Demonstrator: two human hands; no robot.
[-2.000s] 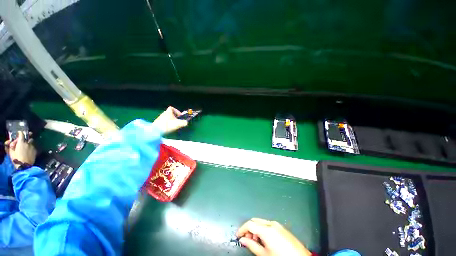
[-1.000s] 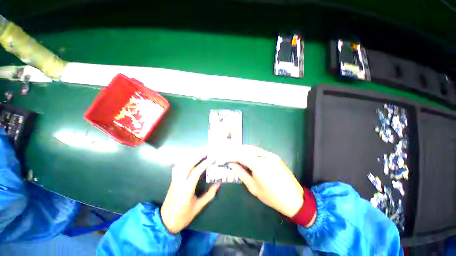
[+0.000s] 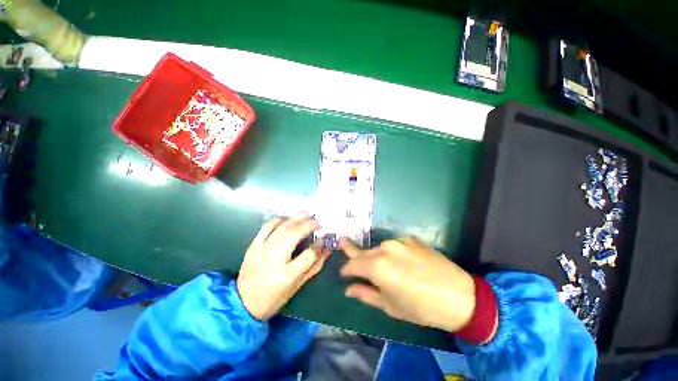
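A silvery-white phone mid-frame (image 3: 347, 186) lies flat on the dark-green bench in front of me, with a small orange-yellow spot in its middle. My left hand (image 3: 282, 264) is at its lower left, fingertips touching the lower edge. My right hand (image 3: 409, 281) is at its lower right, index fingertip on the lower end and the other fingers curled. The fingertips partly hide the lower end; whether a small part is under them cannot be told. Small blue-and-white boards (image 3: 601, 223) lie loose in a black tray (image 3: 531, 190) at the right.
A red bin (image 3: 152, 119) with a heap of thin gold-yellow strips stands at the left. Beyond the white edge strip (image 3: 297, 82), two phone bodies (image 3: 483, 56) (image 3: 578, 78) are at the upper right, one by a long black carrier tray. A yellow-wrapped post (image 3: 44, 31) is at upper left.
The left arm has come back from the belt to the bench, where a phone frame now lies. Since one second ago, my right hand has shifted down off the frame's middle. The view has also shifted.
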